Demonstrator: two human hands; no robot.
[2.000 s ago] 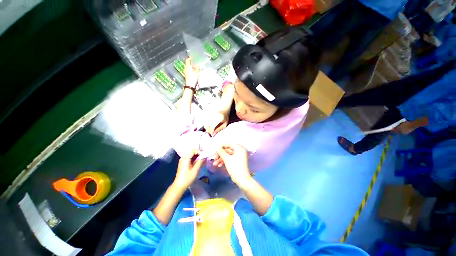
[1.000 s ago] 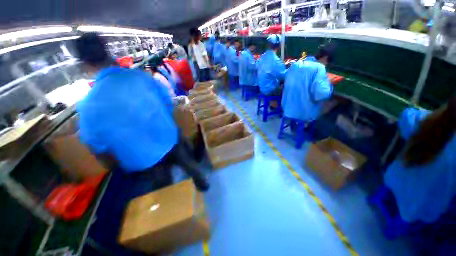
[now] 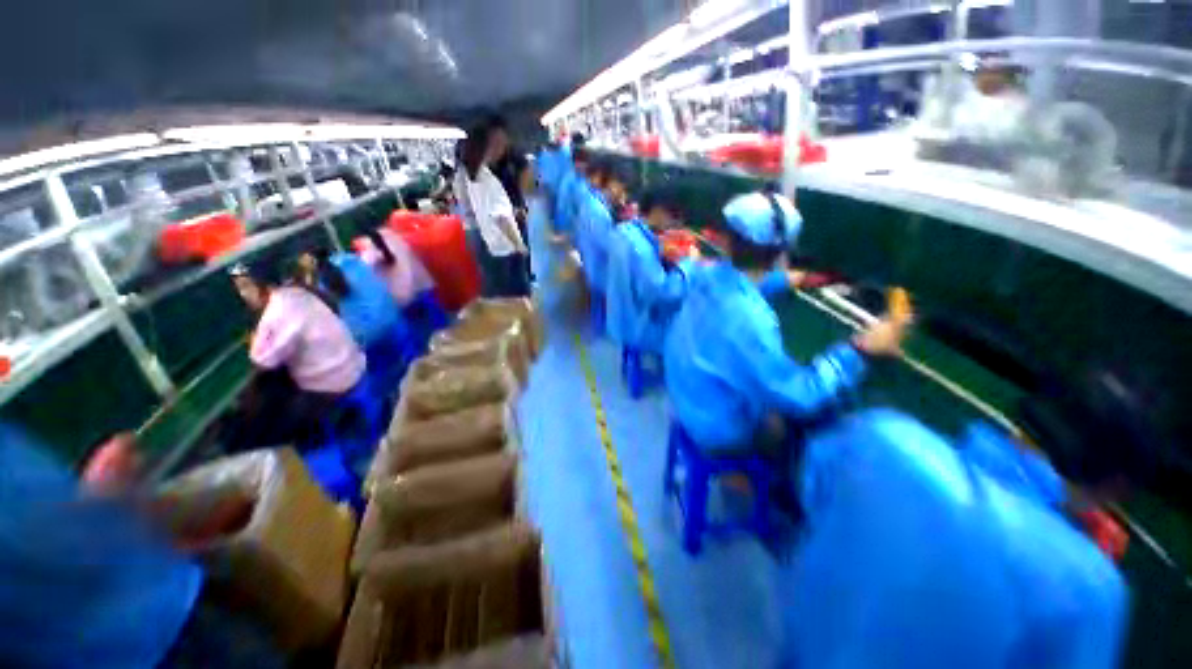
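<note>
Neither of my hands is in view. Nearest in front of me, a row of open brown cartons (image 3: 445, 555) runs along the left of the aisle. Another open carton (image 3: 281, 549) stands at the lower left, with something reddish inside. A blurred blue sleeve or back of a person (image 3: 92, 562) cuts in at the left edge beside it.
Workers in blue (image 3: 732, 340) sit on blue stools (image 3: 712, 490) along the green line at right. A person in pink (image 3: 311, 342) sits at left. A person in white (image 3: 494, 216) stands ahead. Yellow-black tape (image 3: 614, 484) marks the blue floor. A red bag (image 3: 438, 248) stands left.
The view has swung from my hands and the bench to the aisle, and has moved forward along it. The cartons are nearer, and the person in blue at left is now mostly cut off.
</note>
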